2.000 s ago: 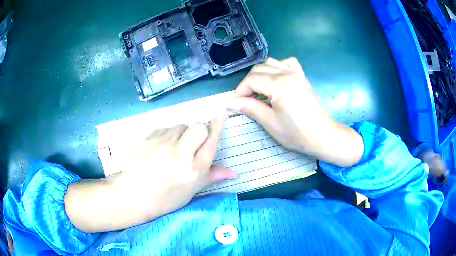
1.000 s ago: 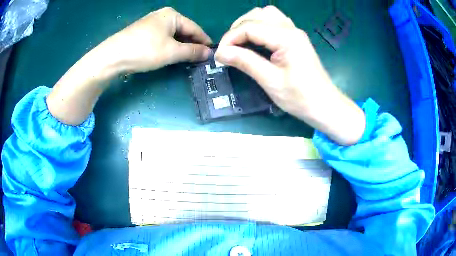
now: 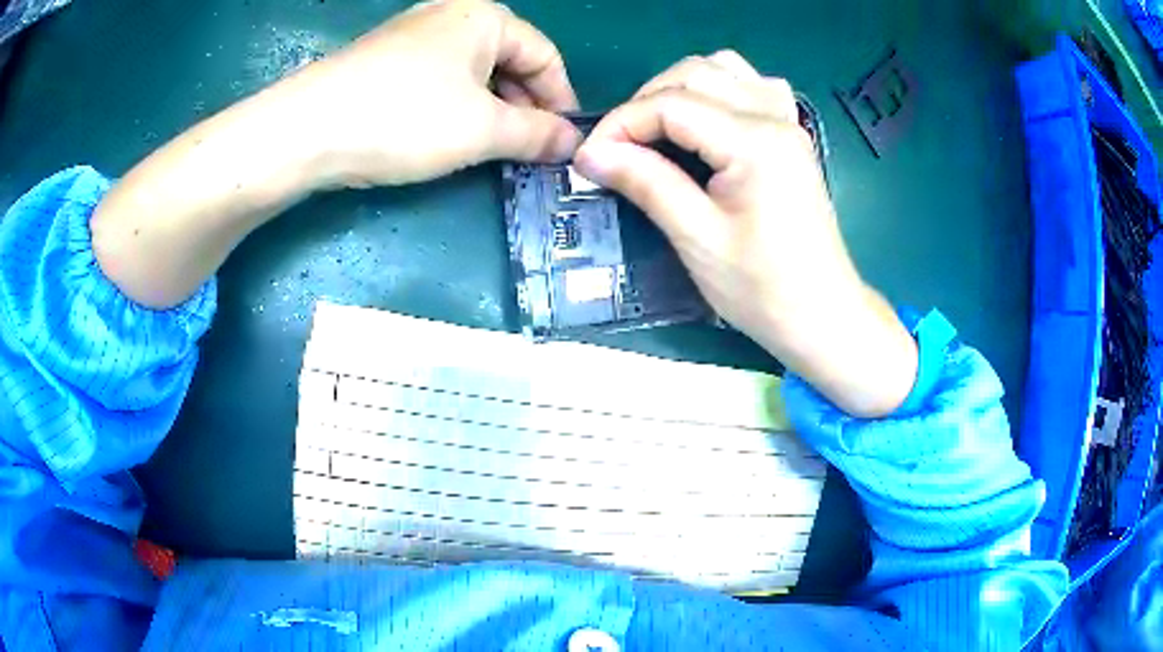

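The black device housing (image 3: 568, 287) lies on the dark green bench, partly covered by my hands. Pale rectangles and a small dotted patch show in its left part. My left hand (image 3: 446, 108) is at its top left corner, thumb and fingertips pinched on the housing's edge. My right hand (image 3: 733, 178) is over its right part, thumb and forefinger pinched together at the upper pale rectangle; whether a small pad is between them cannot be told. The pale adhesive pad sheet (image 3: 548, 459) with dark grid lines lies between the housing and my body.
A thin black inner cover plate (image 3: 877, 102) lies on the bench at the upper right. A blue parts bin (image 3: 1065, 306) heaped with black plates stands at the right edge. Part of a clear plastic bag (image 3: 28, 13) shows at the top left corner. A small red thing (image 3: 156, 558) is at the lower left.
Two seconds ago both hands were at the sheet; since then they have moved up to the housing. Over the last second they stay at its top edge, and the view has shifted slightly.
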